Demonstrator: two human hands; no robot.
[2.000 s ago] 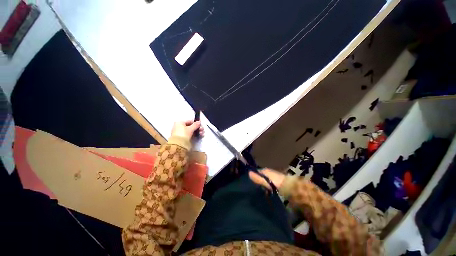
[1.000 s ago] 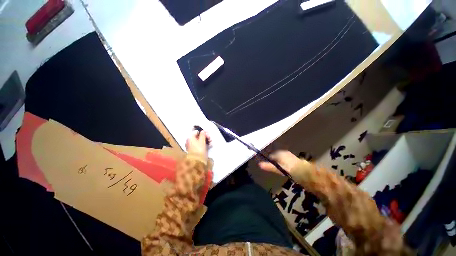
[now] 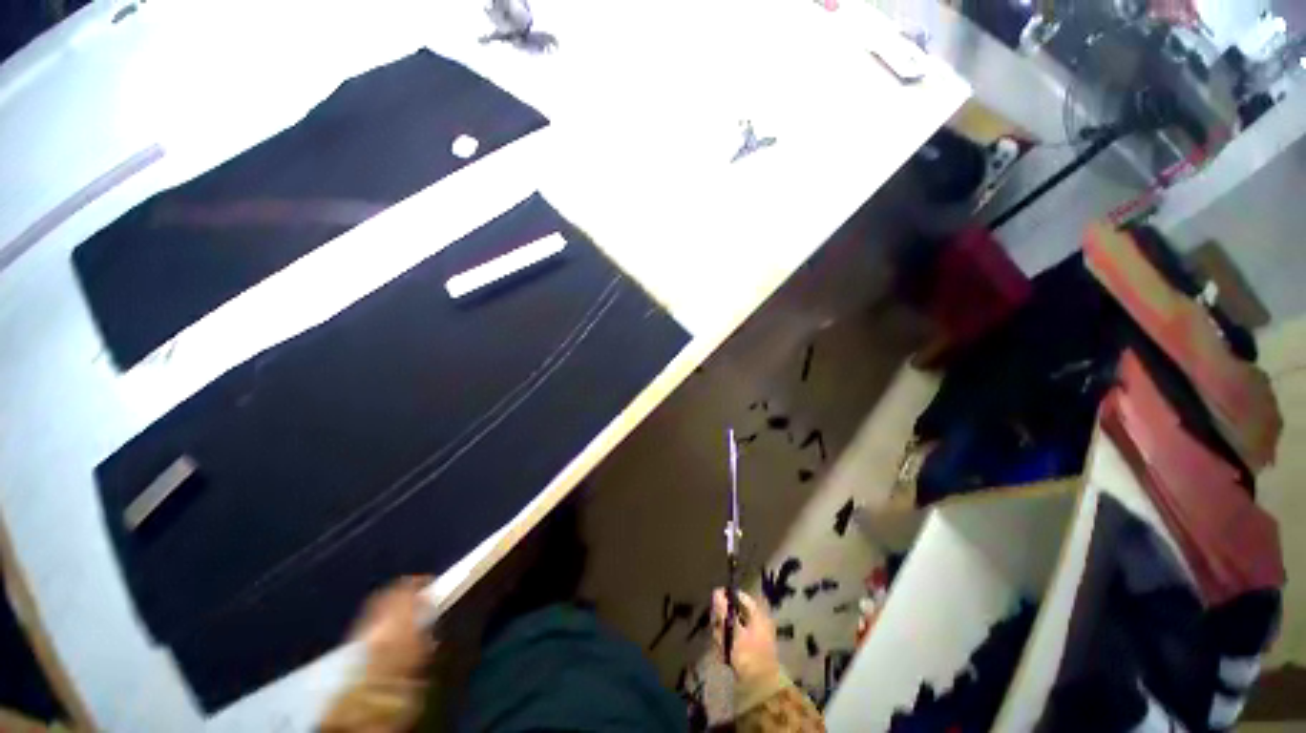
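Observation:
A black fabric panel (image 3: 387,387) with pale curved chalk lines lies along the near table edge. A long pale bar weight (image 3: 507,267) and a shorter one (image 3: 161,494) lie on it. My left hand (image 3: 394,630) is blurred at the table edge by the panel's near side; whether it holds anything cannot be told. My right hand (image 3: 745,630) holds the shears (image 3: 733,494) by their dark handles, off the table edge, blades pointing away from me and seemingly together. A smaller black panel (image 3: 272,215) lies beyond, with a small white round piece (image 3: 464,146) on it.
The white table (image 3: 630,186) also bears a long flat strip (image 3: 86,204) at left and a small clamp-like item (image 3: 749,139). Right of it, black scraps (image 3: 781,580) lie on the floor, beside a scrap-filled box (image 3: 931,573) and reddish card pieces (image 3: 1182,473).
The view has swung right and along the table; the tan and red templates have left it. My right hand and the shears have moved off the table edge. My left hand is now at that edge.

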